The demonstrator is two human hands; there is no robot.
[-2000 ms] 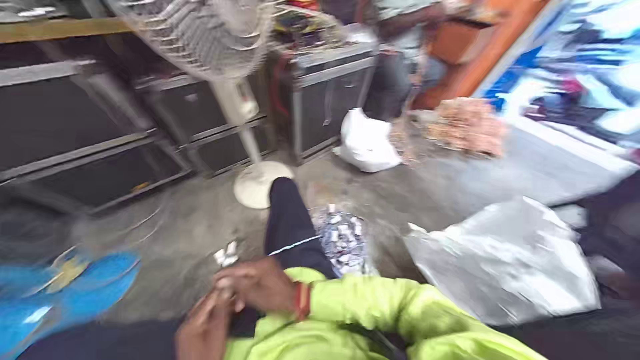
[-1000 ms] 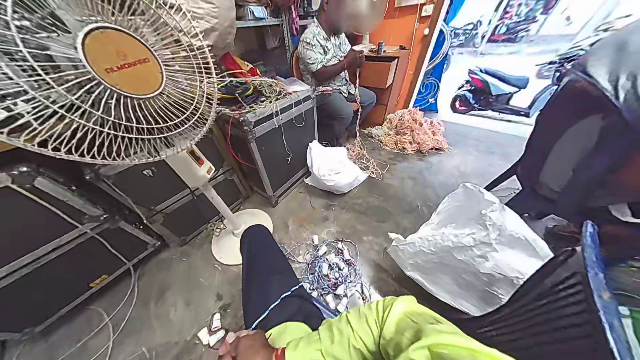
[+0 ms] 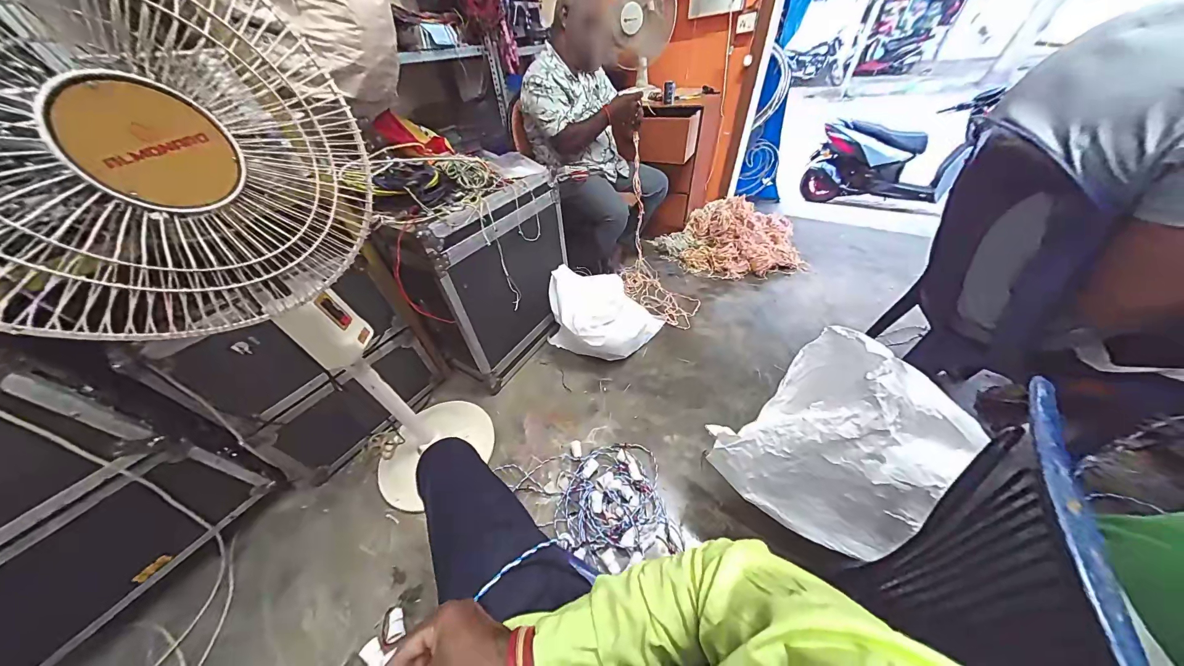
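Observation:
At the bottom edge is my right hand [image 3: 458,636], in a yellow-green sleeve with a red band at the wrist; its fingers are cut off by the frame, so its grip is hidden. A blue-and-white twisted wire [image 3: 513,566] runs from beside this hand across my dark trouser leg [image 3: 476,527]. Small white pieces [image 3: 387,638] show just left of the hand. On the floor beyond my leg lies a tangled heap of blue-and-white wires with white connectors [image 3: 615,504]. My left hand is out of view.
A pedestal fan [image 3: 435,444] stands at left beside black equipment cases [image 3: 499,277]. A white sack [image 3: 601,314] and pinkish wire heap [image 3: 735,239] lie ahead. A seated person [image 3: 578,120] handles wire. A silver-white sheet [image 3: 851,444], chair [image 3: 999,555] and another person [image 3: 1101,139] are at right.
Two seconds ago both my hands were together over my lap; now only the right shows, at the bottom edge. The view has tilted up, showing more of the room.

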